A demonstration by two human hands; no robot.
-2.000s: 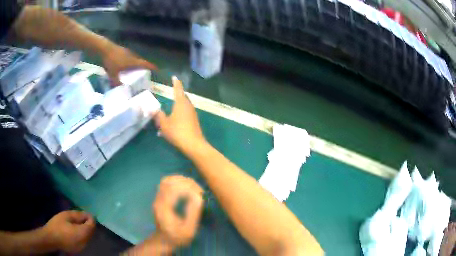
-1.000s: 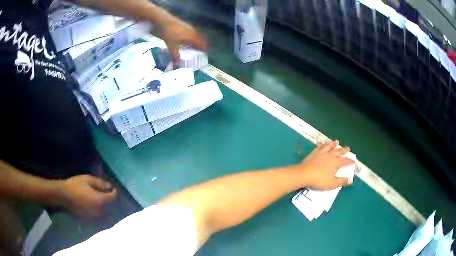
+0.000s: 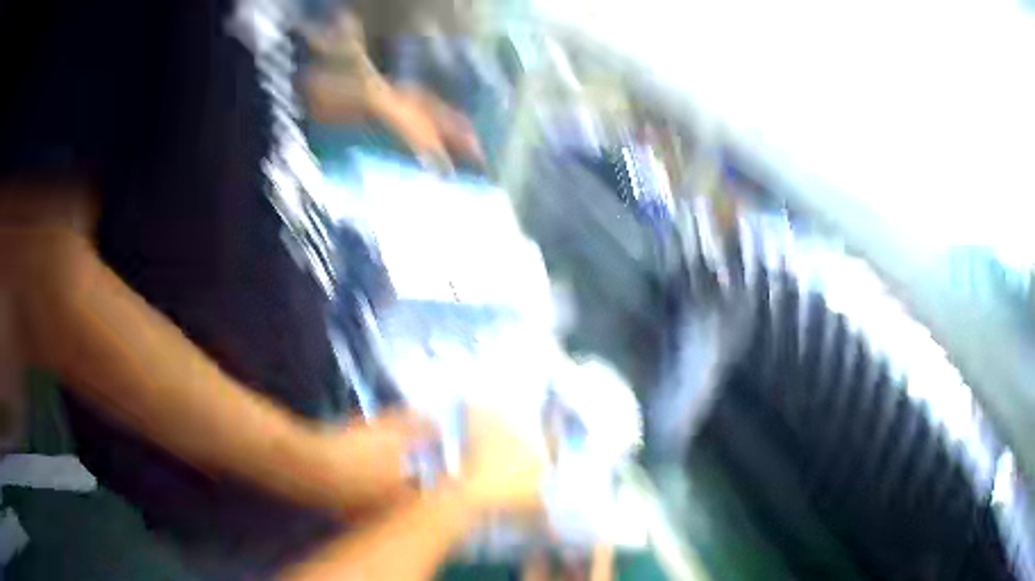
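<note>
The view is strongly blurred. A pile of white retail boxes [image 3: 454,261] fills the middle, beside the person in dark clothes. My left hand [image 3: 499,460] reaches in from the bottom edge to the near end of the pile; its fingers are smeared, and whether it holds a box cannot be told. Small skin-coloured patches show at the bottom edge, right of it; they may be fingers of my right hand [image 3: 573,562], cut off and too blurred to read.
The person at left [image 3: 170,284] has a forearm and hand [image 3: 363,460] close beside mine. Another person's hand [image 3: 437,125] is beyond the pile. A pale upright box [image 3: 687,369] and a dark ribbed row [image 3: 840,397] are at right.
The view has swung left and up. The box pile looks nearer, and the leaflets and wrapped devices are out of view. My left hand has moved from the leaflets to the boxes.
</note>
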